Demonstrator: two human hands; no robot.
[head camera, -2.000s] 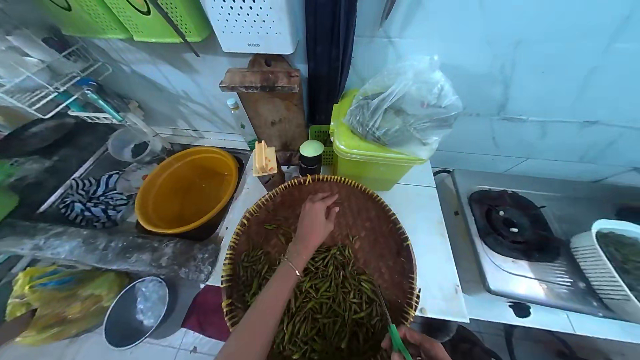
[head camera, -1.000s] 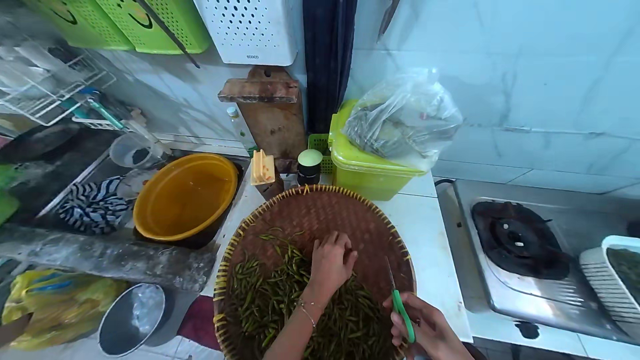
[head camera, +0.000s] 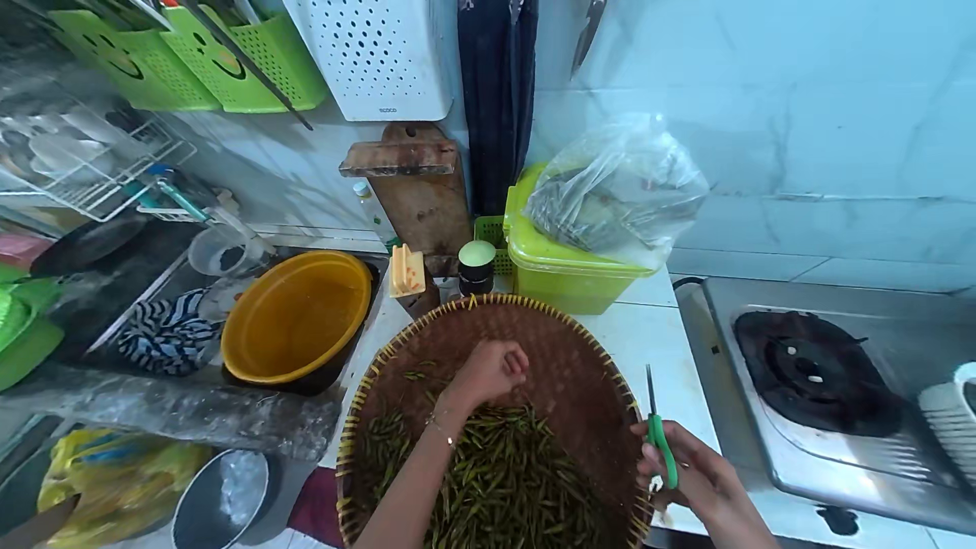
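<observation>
A round woven bamboo tray (head camera: 564, 358) with a yellow-bound rim holds a heap of small green chili-like pods (head camera: 511, 473). My left hand (head camera: 492, 371) is over the middle of the tray, above the pods, its fingers curled; whether something small lies between them cannot be told. At the tray's right rim, my right hand (head camera: 686, 465) holds green-handled scissors (head camera: 662, 450), with their blades pointing up and away. Something small and pale shows by the right fingers, too unclear to name.
Behind the tray stand a yellow-green plastic box (head camera: 572, 286) bearing a plastic bag (head camera: 618, 198), a dark jar (head camera: 476, 268) and a wooden board (head camera: 423, 206). An orange basin (head camera: 297, 316) sits left; a gas stove (head camera: 816, 374) is right. A metal bowl (head camera: 221, 499) is lower left.
My left hand has lifted from the pods toward the tray's far side since a second ago. My right hand with the scissors has moved outward to the right rim.
</observation>
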